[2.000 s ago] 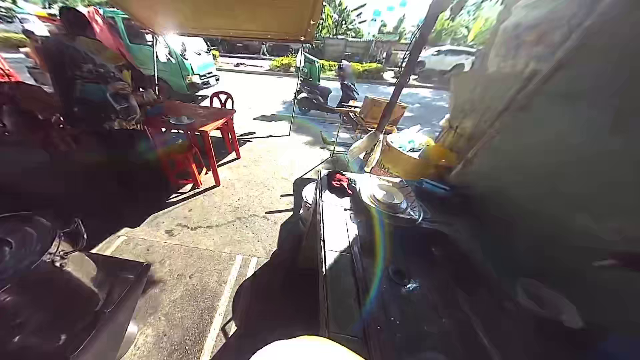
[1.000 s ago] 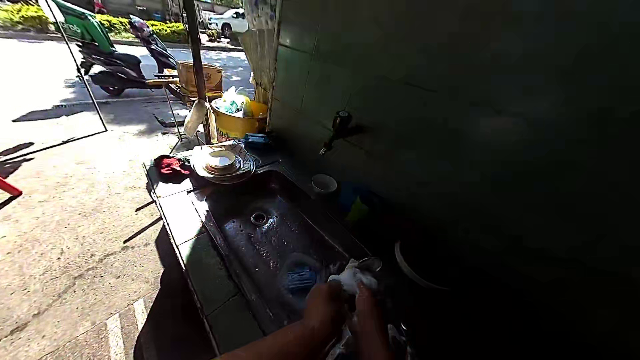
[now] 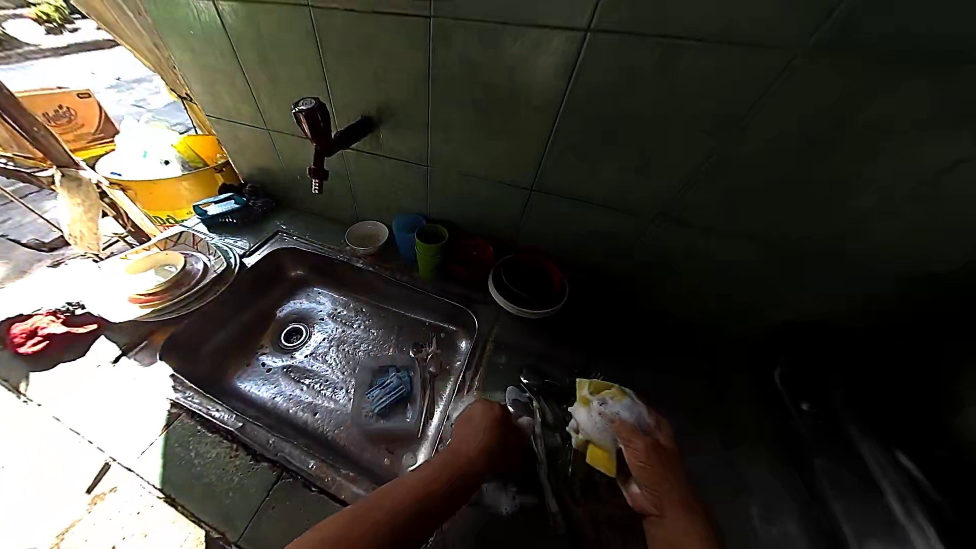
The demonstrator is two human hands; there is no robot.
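Note:
My right hand [image 3: 648, 457] grips a yellow sponge [image 3: 602, 457] covered in white suds, over the dark counter right of the sink. My left hand [image 3: 488, 438] is closed beside several metal spoons and forks [image 3: 540, 450] on that counter; whether it holds one of them is hidden. To its left, the stainless steel sink [image 3: 259, 389] contains a clear plastic container [image 3: 367, 412] with blue items in it. More forks [image 3: 428, 381] lie beside the container. Suds lie on the counter between my hands.
A tap [image 3: 314, 133] projects from the tiled wall. A white bowl [image 3: 367, 237], a green cup [image 3: 431, 248], a blue cup [image 3: 406, 232] and stacked bowls [image 3: 528, 288] line the sink's back. Stacked plates [image 3: 164, 278], a red cloth [image 3: 47, 331] and a yellow tub [image 3: 164, 191] are at left.
The view has swung right and down to the sink. My hands, together over suds one second ago, are now apart, and the sponge shows plainly in my right hand.

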